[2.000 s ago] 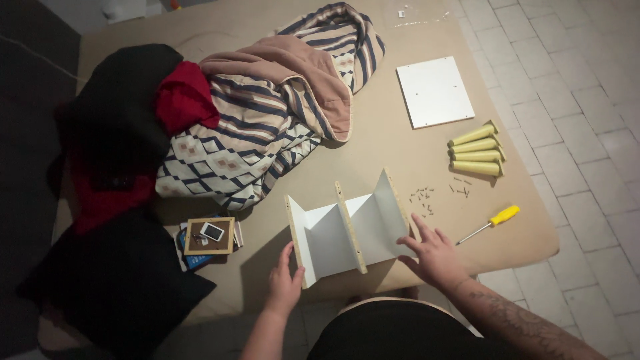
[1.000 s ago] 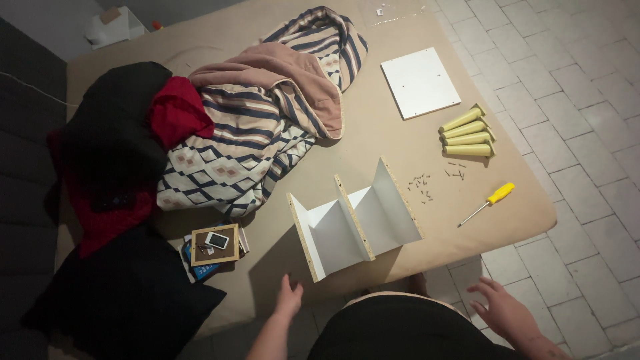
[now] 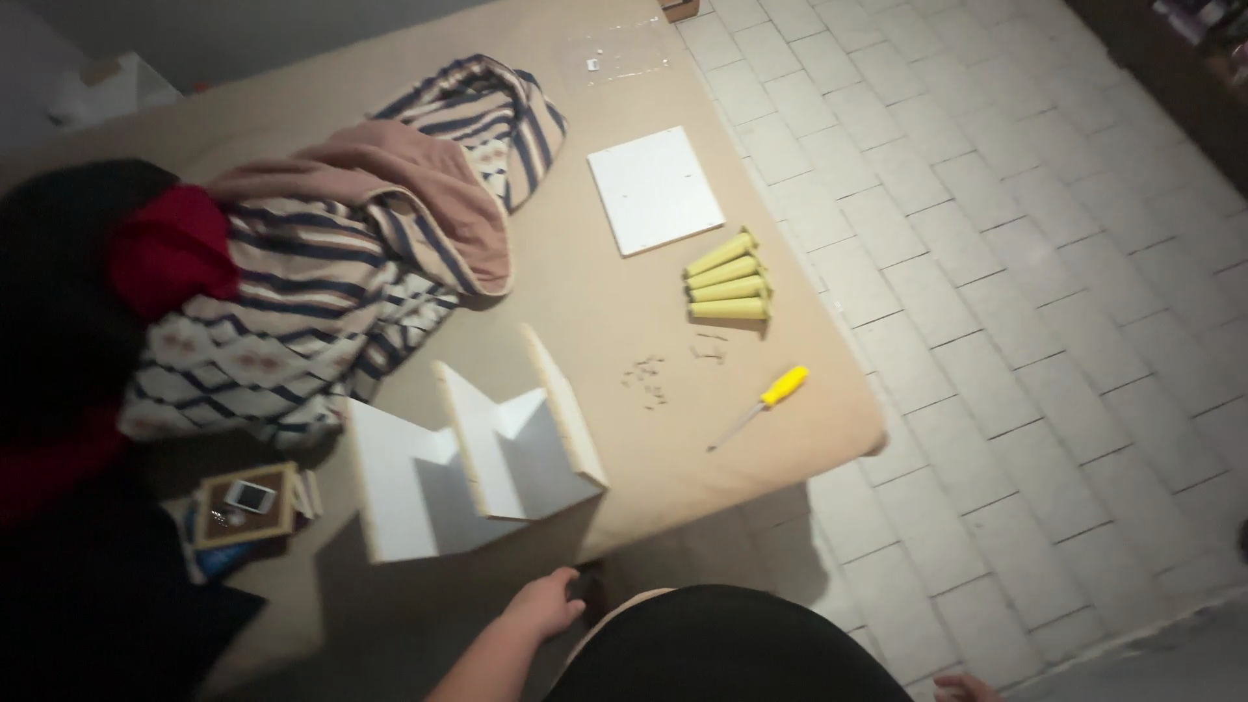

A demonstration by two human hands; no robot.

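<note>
A white panel assembly with three upright boards point(image 3: 468, 458) stands at the near edge of the covered bed. My left hand point(image 3: 546, 604) hangs just below that edge, touching none of the panels; whether its fingers hold anything is unclear. Only the fingers of my right hand point(image 3: 960, 688) show at the bottom edge, over the floor. A yellow-handled screwdriver point(image 3: 783, 388) lies right of the assembly. Small screws point(image 3: 647, 378) are scattered between them. Several yellow tapered furniture legs point(image 3: 729, 291) lie side by side farther back, below a flat white panel point(image 3: 655, 191).
A patterned blanket point(image 3: 322, 263) is heaped behind the assembly, with red cloth point(image 3: 175, 252) and dark cloth at the left. A wooden-framed tray point(image 3: 205, 517) holds a small white device point(image 3: 251, 496). Clear plastic point(image 3: 634, 54) lies at the far end. Tiled floor point(image 3: 975, 322) runs along the right.
Both hands were at the assembly's sides two seconds ago; they have let go and drawn back toward my body. My right hand has moved mostly out of view. The view has shifted and turned.
</note>
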